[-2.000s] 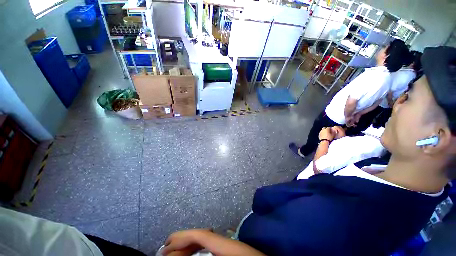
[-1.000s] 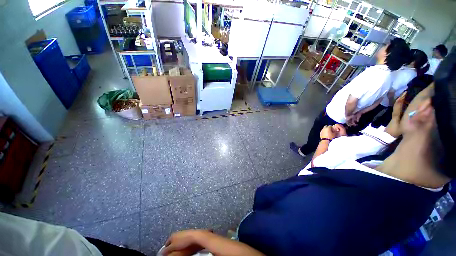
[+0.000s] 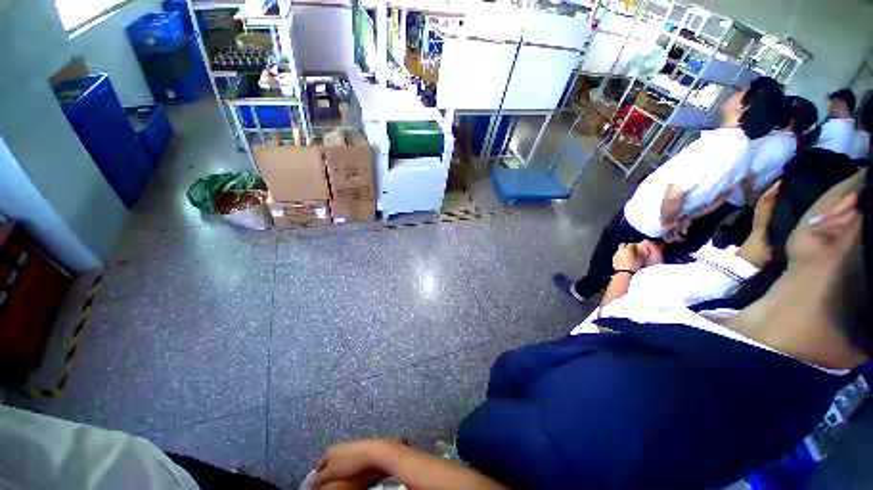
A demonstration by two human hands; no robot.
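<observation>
A bare hand, by its place my right hand [image 3: 350,461], lies at the bottom edge. Its forearm comes in from the lower right, in front of a neighbour's navy clothing. The fingers are curled and the palm side is hidden, with a little white showing below. I cannot tell whether it holds anything. My left hand cannot be made out. No work item shows at the hand. A pale cloth garment [image 3: 72,455] fills the lower left corner.
A navy-clothed person [image 3: 622,416] stands close on the right, others in white [image 3: 689,177] beyond. Across the speckled floor are cartons [image 3: 292,177], a green-ended conveyor [image 3: 415,140], a sack [image 3: 235,199] and a blue trolley [image 3: 529,184]. Blue crates [image 3: 105,129] and a red cabinet [image 3: 29,287] stand left.
The navy-clothed neighbour's head and shoulder have shifted, showing more people in white behind at the upper right. The hand at the bottom has not visibly moved.
</observation>
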